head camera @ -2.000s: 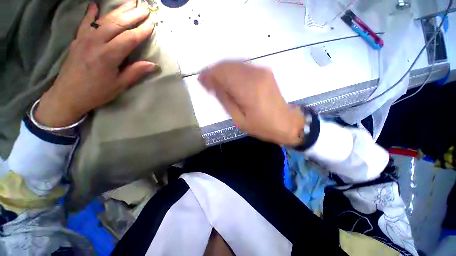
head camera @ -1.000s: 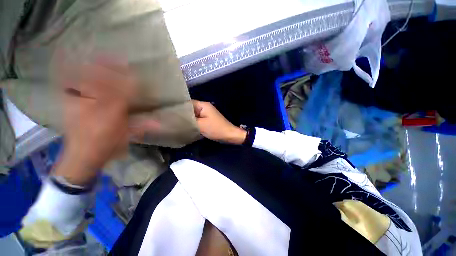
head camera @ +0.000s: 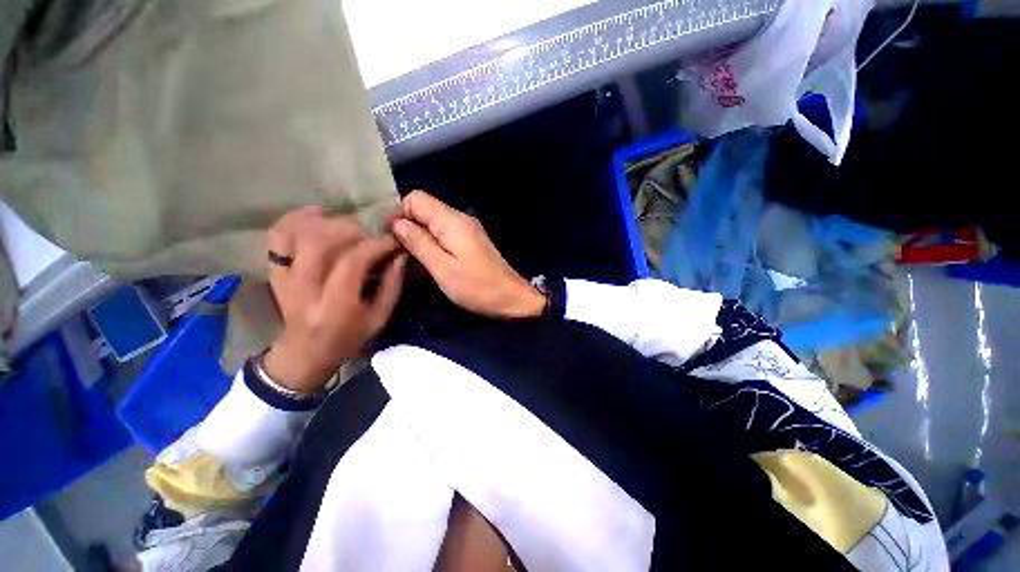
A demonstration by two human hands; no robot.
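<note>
A large khaki garment piece [head camera: 213, 134] lies over the left part of the white table and hangs over its front edge. My left hand [head camera: 330, 285] is at the piece's lower edge, fingers bent over the cloth near its right corner. My right hand [head camera: 459, 255] pinches that lower right corner between thumb and fingers. The two hands are close together, just in front of the table edge. The fingertips of my left hand are slightly blurred and partly hidden by the hand itself.
The table's ruler-marked front edge [head camera: 559, 62] runs across the top. A white plastic bag [head camera: 744, 84] with red print hangs at its right. A blue bin [head camera: 629, 212] below holds khaki pieces and light blue film [head camera: 727, 223]. Another blue bin [head camera: 185, 374] is at lower left.
My left hand has moved down and right to the cloth's lower edge, beside my right hand. My right hand moved from above the table to the cloth's corner. The cloth has shifted slightly up and left.
</note>
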